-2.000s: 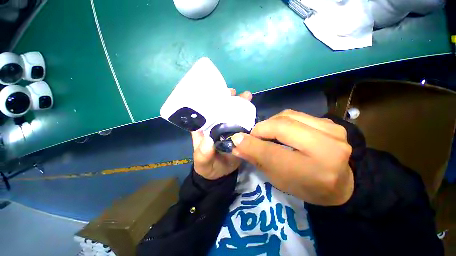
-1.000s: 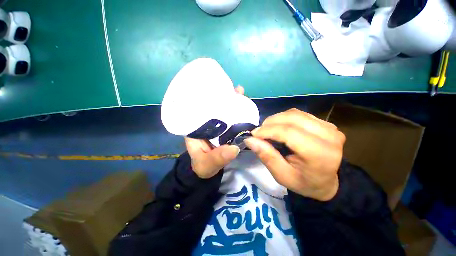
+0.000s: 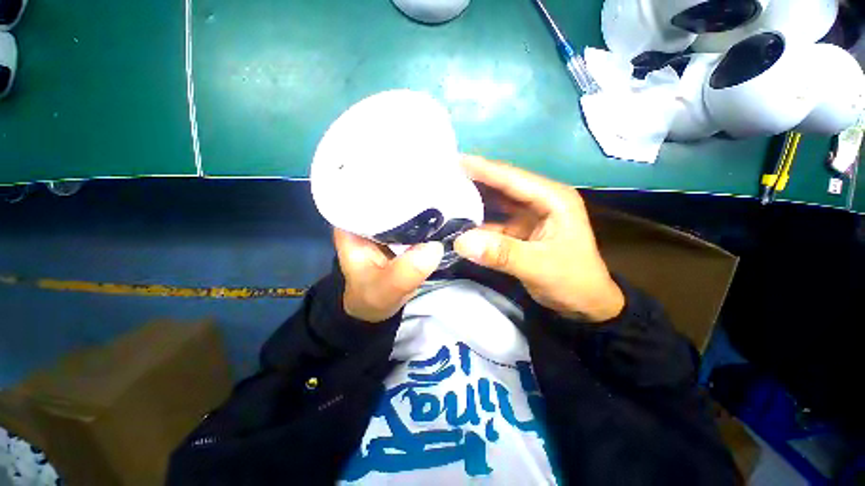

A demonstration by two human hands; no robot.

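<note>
A white camera unit (image 3: 384,161) is held above the floor just in front of the bench edge, its broad white side up. Its black parts face down toward my body. My left hand (image 3: 379,275) holds it from below left, with the thumb at the black parts. My right hand (image 3: 545,242) grips its right side, with the thumb pressed on the small black part beside my left thumb. The fingers behind the unit are partly hidden, and the inside of the unit does not show.
White cameras with black ovals (image 3: 759,81) are piled on the green bench (image 3: 285,85) at right. A screwdriver (image 3: 574,66) lies on a crumpled wipe (image 3: 626,119). A yellow and black knife (image 3: 782,166) lies at the bench edge. Cardboard boxes (image 3: 123,380) stand below.
My right hand has moved from pinching at the opening to gripping the unit's right side. The small black part that stood out of the opening now sits closer in, under both thumbs.
</note>
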